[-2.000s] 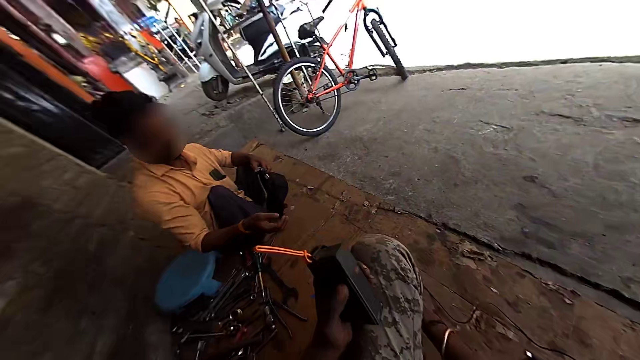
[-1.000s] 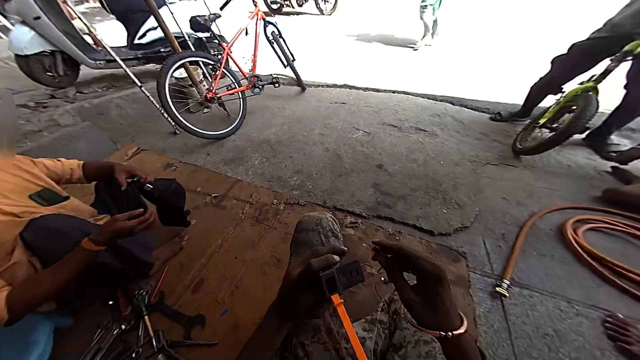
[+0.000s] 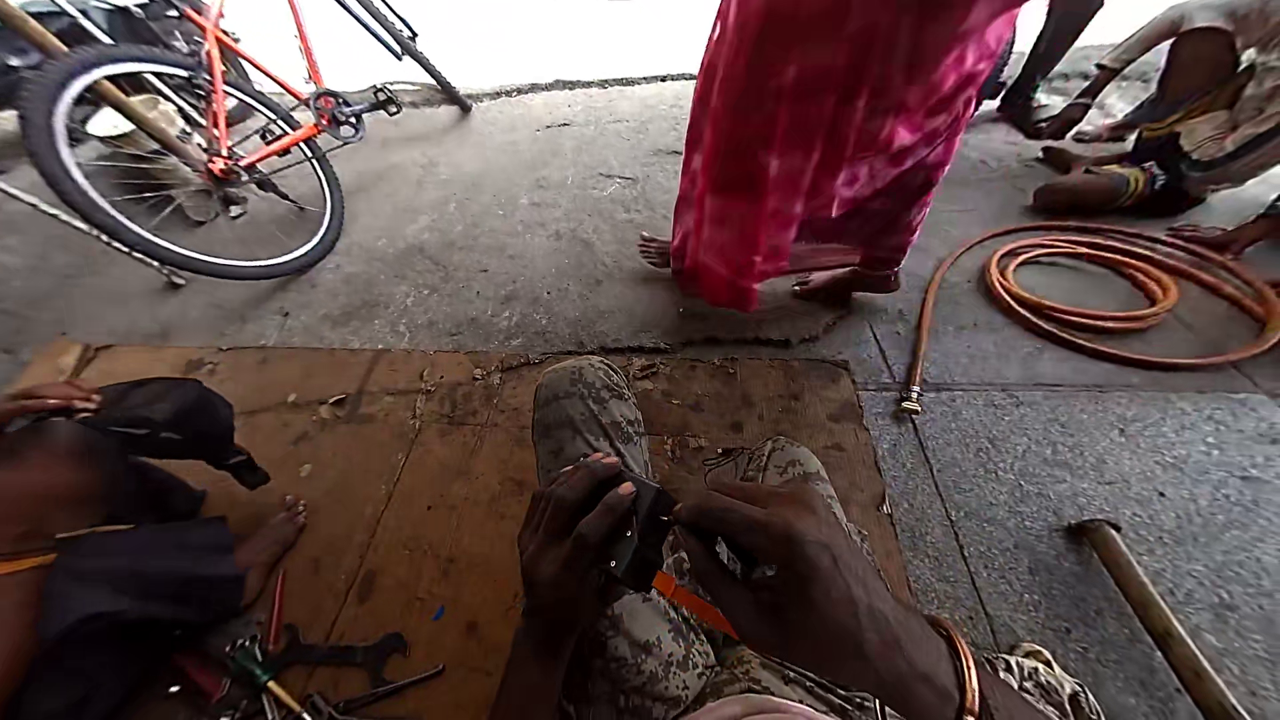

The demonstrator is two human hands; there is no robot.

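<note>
My left hand (image 3: 575, 530) is closed around a small black box-like device (image 3: 640, 530), held above my camouflage trousers (image 3: 590, 410). An orange strap (image 3: 693, 603) runs from the device's lower edge and passes under my right hand (image 3: 770, 560). The thumb and index finger of that hand meet at the device's right edge; whether they pinch a part of it cannot be told. A metal bangle (image 3: 957, 665) circles my right wrist.
A wooden board (image 3: 340, 480) lies under my legs, with spanners (image 3: 345, 650) at lower left beside a seated person. An orange bicycle (image 3: 215, 130), a person in a pink garment (image 3: 820, 130), a coiled hose (image 3: 1080, 320) and a hammer-like tool (image 3: 1150, 600) surround it.
My right hand, apart from the device one second ago, now touches its edge. A person in pink has come into view. The view has swung right since two seconds ago.
</note>
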